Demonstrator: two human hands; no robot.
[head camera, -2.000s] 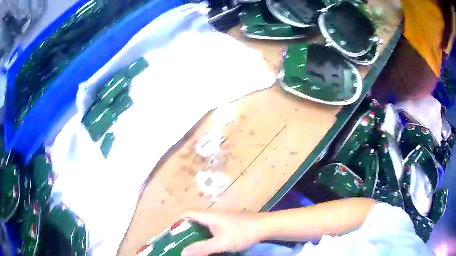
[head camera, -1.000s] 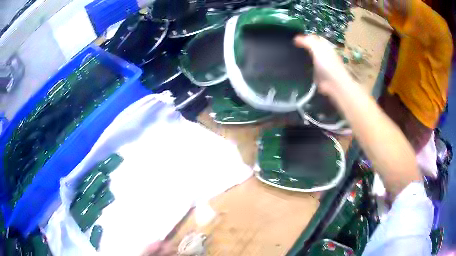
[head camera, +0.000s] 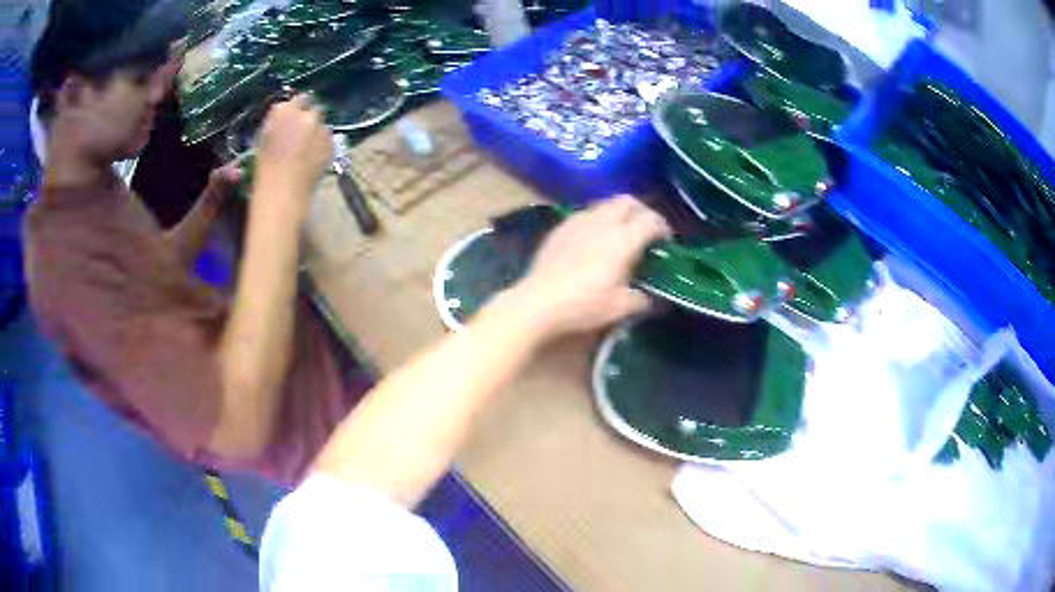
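Note:
My left hand (head camera: 596, 266) reaches in from the lower left, its fingers and thumb closed on the near end of a glossy green car body shell (head camera: 717, 275). Red and white spots show at the shell's right end. It is over the rear of an upturned shell (head camera: 712, 387) with a dark recess and pale rim. Another upturned shell (head camera: 492, 272) lies left, partly hidden by my hand and forearm. My right hand is out of view.
A blue bin (head camera: 578, 174) of small silvery pieces stands behind. Stacked shells (head camera: 740, 150) lie beside it. A white sheet (head camera: 810, 509) with green panels (head camera: 1001, 416) and a long blue bin (head camera: 914, 243) are right. A person (head camera: 150, 312) works left by a dark-handled tool (head camera: 356, 206).
The view has swung left, bringing in the neighbouring person and the bin of silvery pieces. My right hand and the shell it held up are out of view. My left hand now holds a shell.

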